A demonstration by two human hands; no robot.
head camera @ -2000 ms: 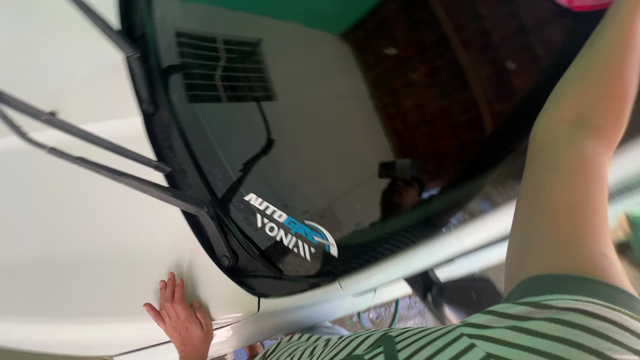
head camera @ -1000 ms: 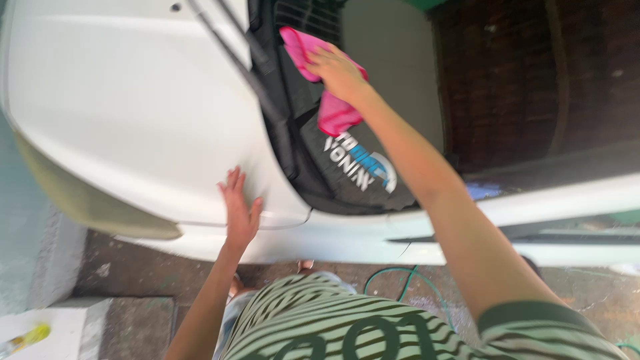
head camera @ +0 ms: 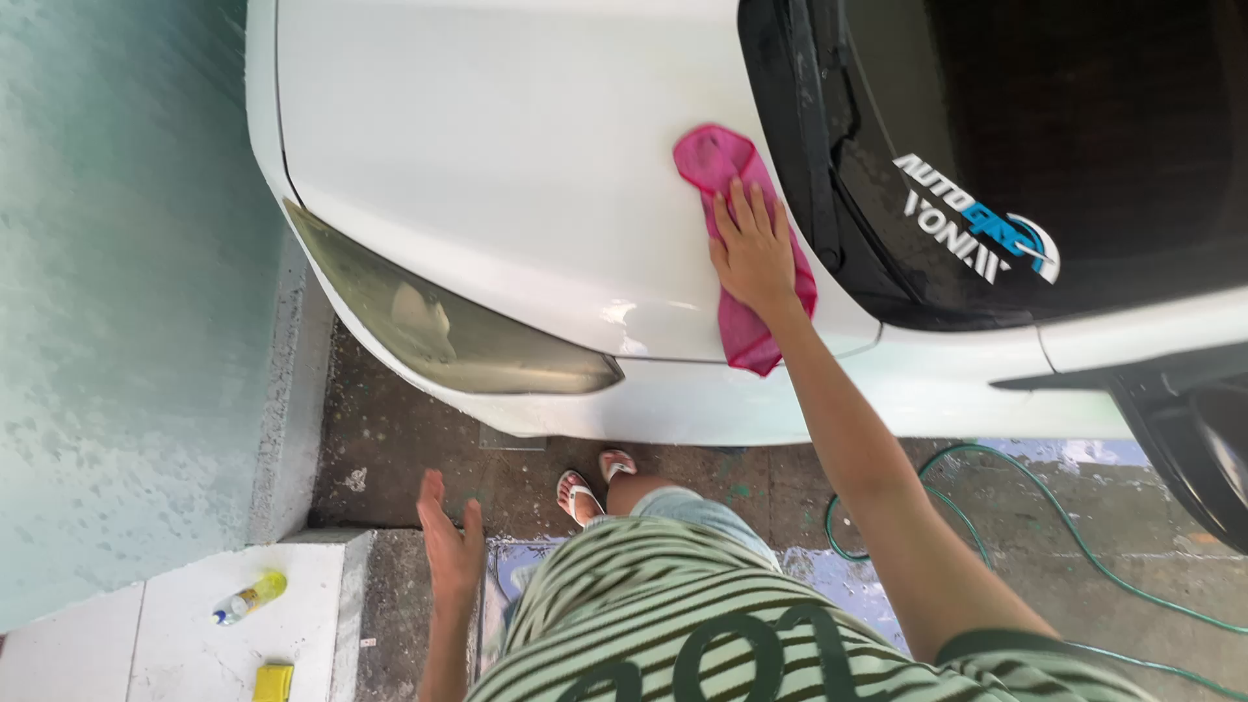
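Note:
My right hand lies flat on a pink cloth, fingers spread slightly, pressing it on the white car hood near the base of the windshield. The cloth stretches from the hood down over its side edge. My left hand is raised in the air beside the car, below the headlight, with the thumb apart and nothing in it. To the right of the cloth are a black wiper arm and the dark windshield, which bears a white and blue sticker.
A green hose loops over the wet floor at the right, below the side mirror. A pale green wall stands at the left. A bottle and a yellow item are on a white tiled ledge.
My right hand and the pink cloth have moved from the windshield onto the hood. My left hand has lifted off the hood. The view has swung toward the front of the car.

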